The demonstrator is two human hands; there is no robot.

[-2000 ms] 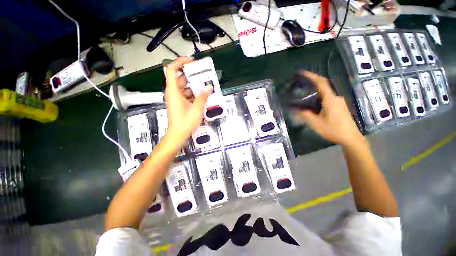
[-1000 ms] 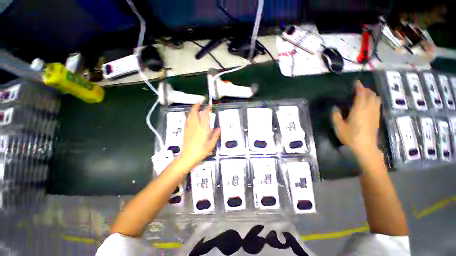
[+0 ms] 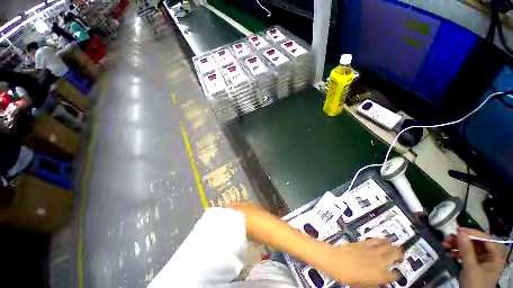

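A clear tray [image 3: 288, 216] at lower right holds white devices with dark ovals. A white device [image 3: 325, 215] lies askew at its left end, by a white cable [image 3: 360, 170]. My left hand [image 3: 368, 261] lies over the tray, fingertips on or just above the devices; its grip is hidden. Two white scanners lie behind the tray, one with a round head [image 3: 395, 167], the other [image 3: 445, 215] beside my right hand. My right hand [image 3: 479, 261] is at the lower right, partly cut off, with a white cable at its fingers; I cannot tell whether it grips it.
Stacked device trays [image 3: 264, 79] stand farther along the green mat [image 3: 304, 149]. A yellow bottle [image 3: 339, 87], a white device [image 3: 379, 114] and a dark mouse [image 3: 409, 134] are near the rear ledge. Monitors [image 3: 399, 50] stand behind. People sit across the aisle at far left.
The view has swung left, showing the aisle and stacked trays. My right hand has left the dark area right of the tray for the scanner side. My left hand is now lower over the devices.
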